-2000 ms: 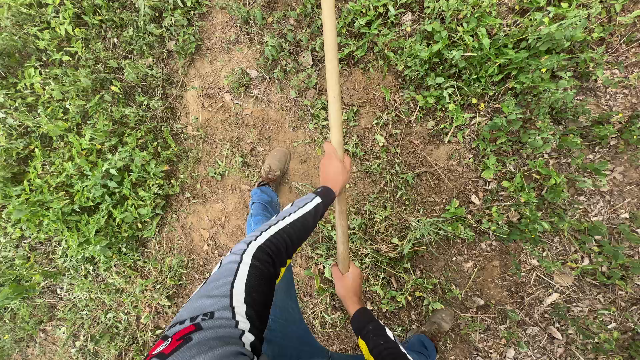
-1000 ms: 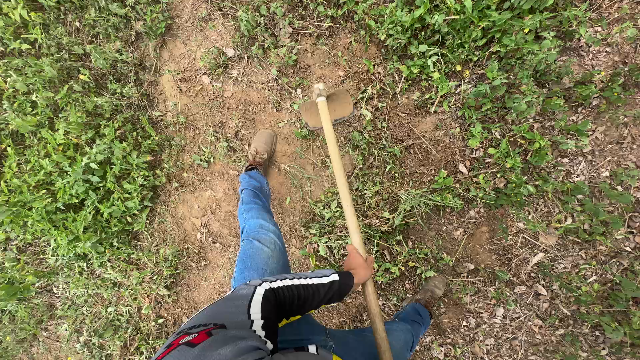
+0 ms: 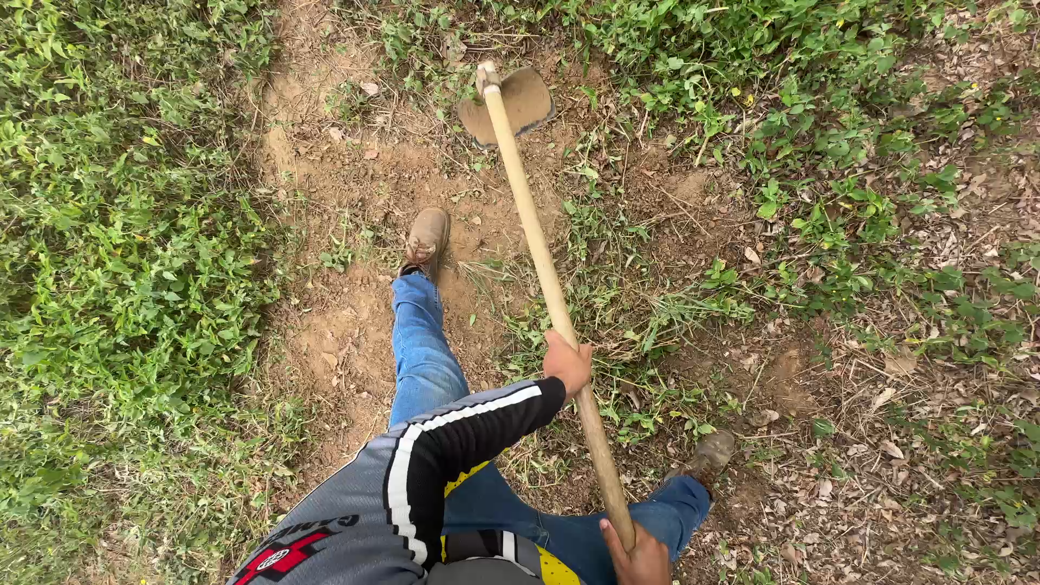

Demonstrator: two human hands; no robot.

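Observation:
A long-handled hoe lies slantwise across the view. Its wide, soil-covered metal blade (image 3: 520, 106) is at the top centre, over bare soil; whether it touches the ground I cannot tell. The pale wooden handle (image 3: 536, 244) runs down and to the right from it. Around the middle part of the handle my left hand (image 3: 567, 363) is closed. My right hand (image 3: 638, 556), partly cut off by the bottom edge, grips the handle's lower end, with its thumb along the wood.
My left boot (image 3: 428, 236) stands on bare soil left of the handle, my right boot (image 3: 711, 453) among cut weeds and dry leaves at lower right. Dense green weeds (image 3: 130, 211) cover the left side. More low plants (image 3: 812, 162) grow at upper right.
Two seconds ago the blade was out of view beyond the top edge; one second ago it was nearer my left boot than now. My right hand, unseen one second ago, is visible again.

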